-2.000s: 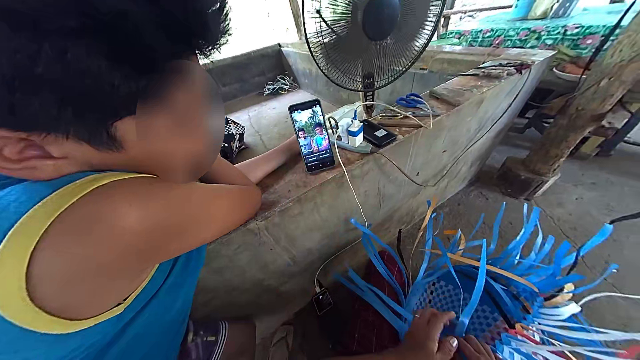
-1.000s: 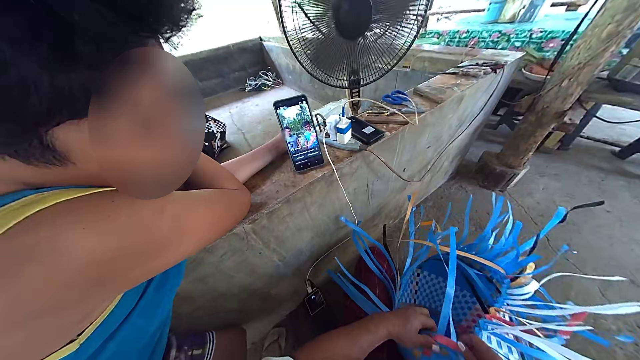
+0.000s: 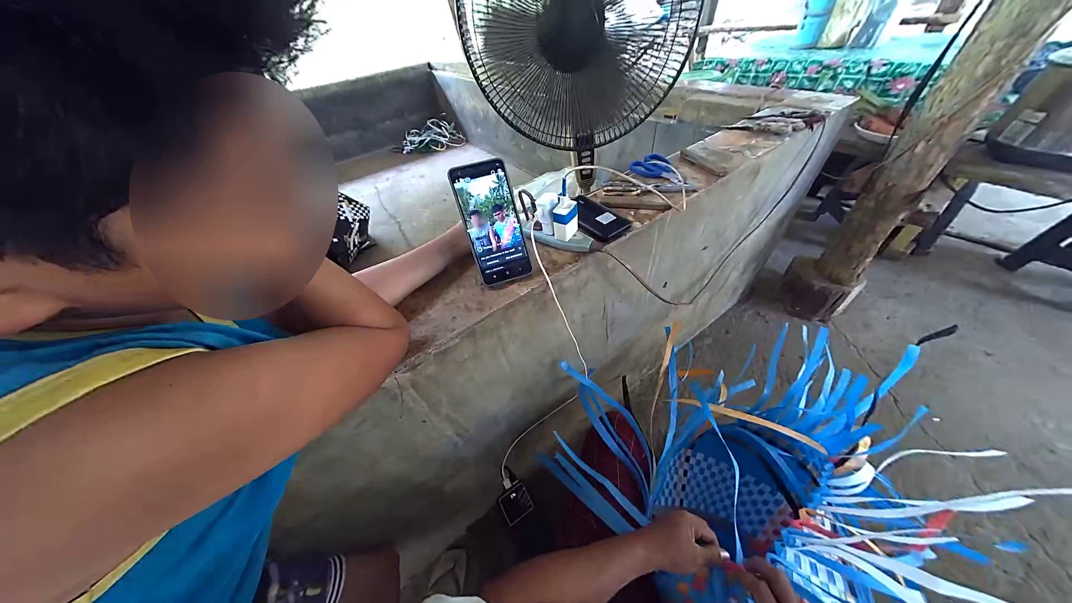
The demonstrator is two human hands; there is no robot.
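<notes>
A partly woven basket of blue, white and red plastic strips lies low at the right, its loose strip ends fanning out around the rim. At its near edge, my left hand has its fingers curled and pinched on the weave. Close beside it, at the bottom edge of the view, my right hand touches the same part of the basket and is partly cut off by the frame. Which strip each hand holds is too small to tell.
At the left, a person leans on the concrete wall. On the ledge stand a smartphone, a black fan, plugged-in chargers and blue-handled scissors. A wooden post rises at the right.
My left hand has moved closer to my right hand since one second ago. The person's head at the left is turned differently. The view has shifted somewhat.
</notes>
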